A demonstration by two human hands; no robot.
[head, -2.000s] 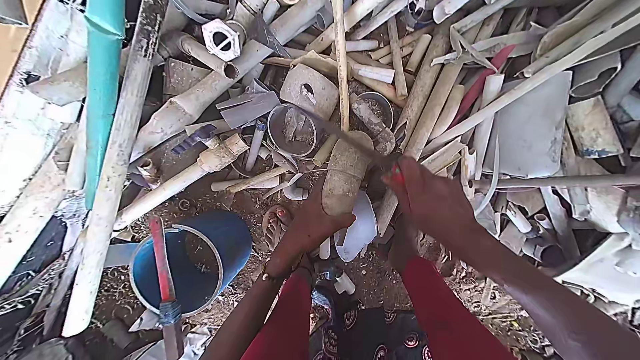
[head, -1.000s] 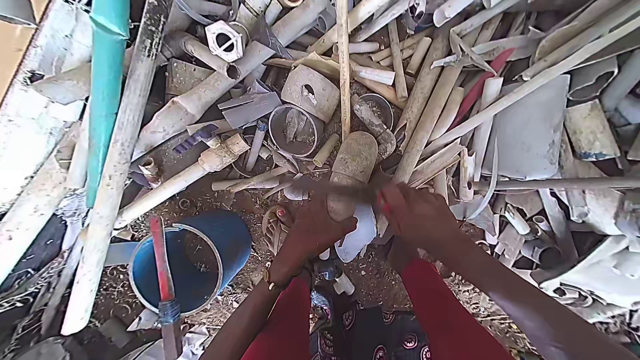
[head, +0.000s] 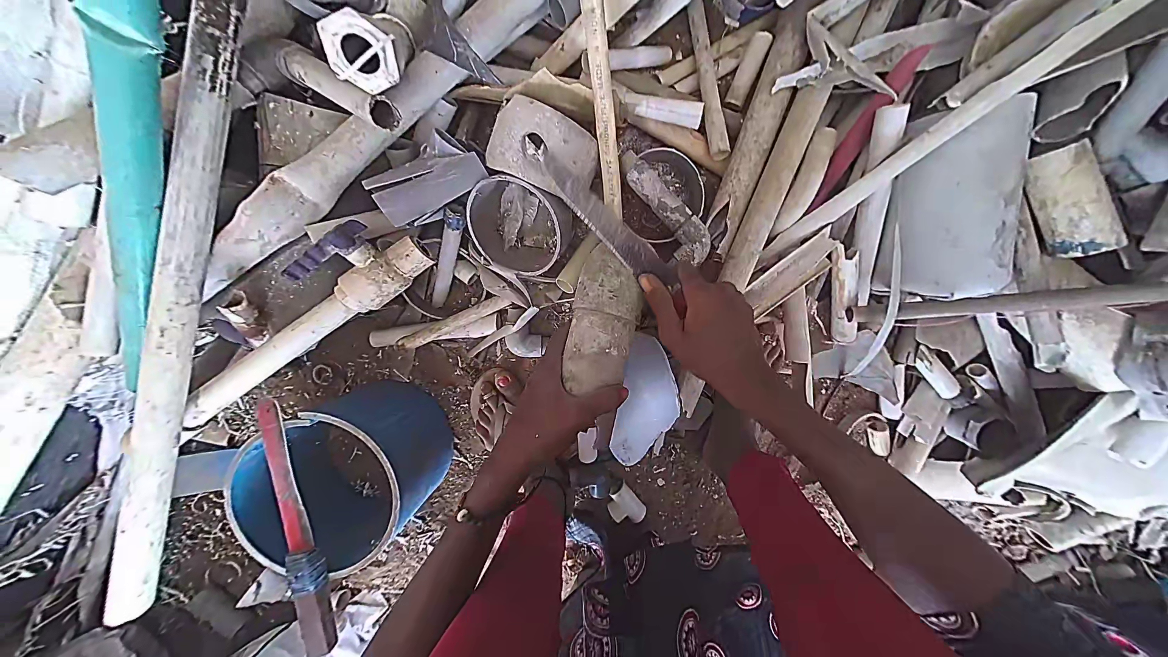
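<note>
My left hand (head: 557,401) is closed around the lower part of a dirty grey curved pipe fitting (head: 602,315), which stands out above my thumb. A line, perhaps a seam or a cut, runs across its middle. My right hand (head: 707,328), to the right of the fitting, grips the handle end of a hand saw; most of the handle is hidden by my fingers. The toothed saw blade (head: 598,219) slants up and left from that hand, over the top end of the fitting. A pale plastic piece (head: 646,401) lies below, between my hands.
Old plastic pipes and offcuts cover the ground ahead and to the right. A blue plastic cylinder (head: 401,438) lies at the lower left, with a red-and-brown handled tool (head: 290,511) across its rim. A long grey pipe (head: 173,319) and a green tube (head: 123,182) run along the left.
The saw blade, which lay across the fitting one second ago, now slants up and left near its top end. My right hand has moved slightly upward. My left hand still holds the fitting.
</note>
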